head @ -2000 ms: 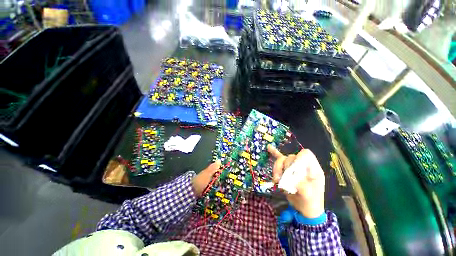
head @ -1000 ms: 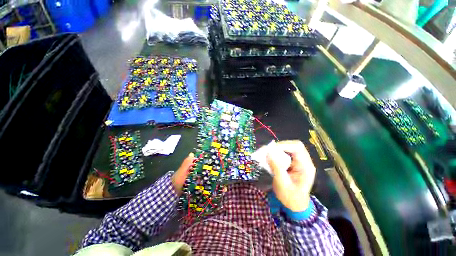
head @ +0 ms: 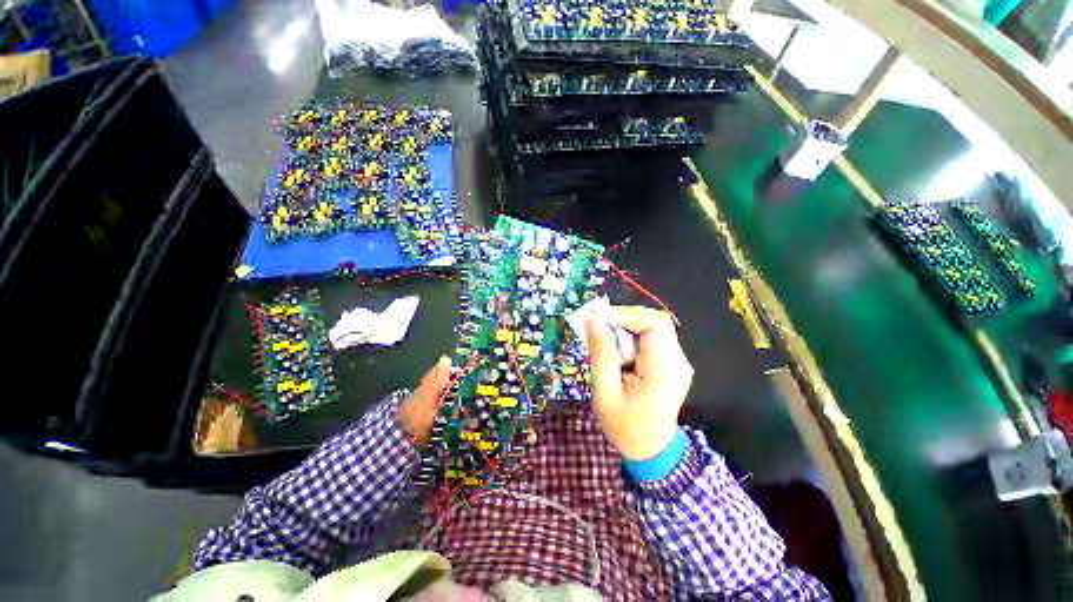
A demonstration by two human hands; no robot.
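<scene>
A green circuit board panel (head: 506, 347) with yellow and white parts and red lead wires (head: 641, 288) is held tilted in front of me. My left hand (head: 426, 402) grips its left edge; most of its fingers are hidden behind the panel. My right hand (head: 641, 382) pinches a crumpled white wipe (head: 598, 323) between thumb and fingers, at the panel's right side. I cannot tell if the wipe touches the board. A blue wrist band (head: 655, 459) is on my right wrist.
A small circuit board (head: 292, 355) and a second white wipe (head: 374, 323) lie left. Beyond, boards cover a blue sheet (head: 324, 251). Black stacked trays (head: 588, 114) hold boards. Black crates (head: 100, 271) stand far left. A pale rail (head: 812, 406) borders the green conveyor (head: 877, 323) at right.
My right hand with the wipe has moved left and closer to the panel's right side. The view has shifted, so the surroundings sit higher in the picture.
</scene>
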